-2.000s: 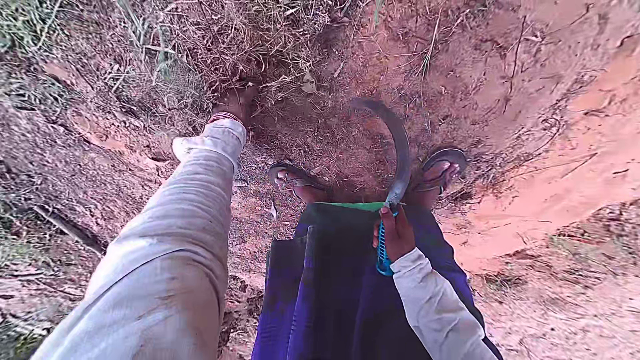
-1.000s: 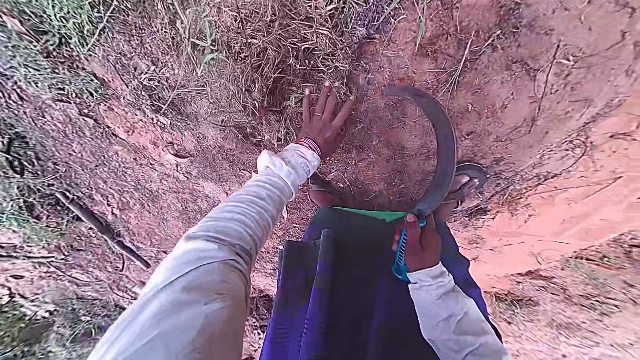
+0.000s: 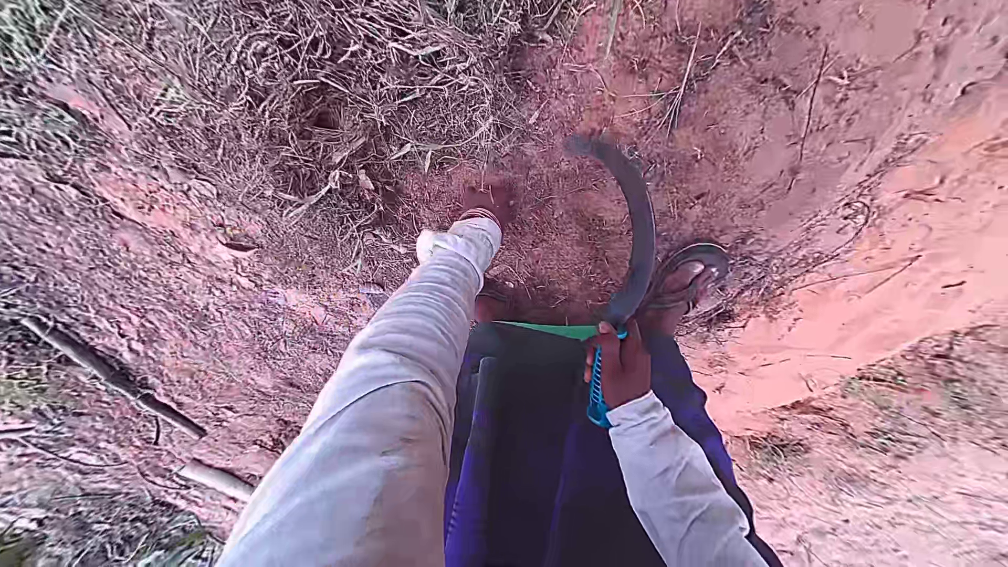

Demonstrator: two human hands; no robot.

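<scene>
My right hand (image 3: 622,364) grips the blue handle (image 3: 598,394) of a sickle, whose curved dark metal blade (image 3: 642,220) points up and bends left over the reddish soil. My left hand (image 3: 490,203) reaches down near the ground, just below a heap of dry grass (image 3: 354,102); it is dark and blurred, so its fingers and anything in them cannot be made out. Dark purple cloth (image 3: 543,449) with a green edge covers my legs below both hands.
My sandalled foot (image 3: 689,276) stands right of the blade; the other is mostly hidden by my left sleeve and the cloth. Sticks (image 3: 114,376) lie on the ground at the left. Bare reddish soil (image 3: 835,315) slopes at the right, with green grass (image 3: 31,31) at the upper left.
One second ago my left hand was spread with its fingers apart over the edge of the dry grass; now it is lower, near the soil. My right hand keeps its hold on the sickle.
</scene>
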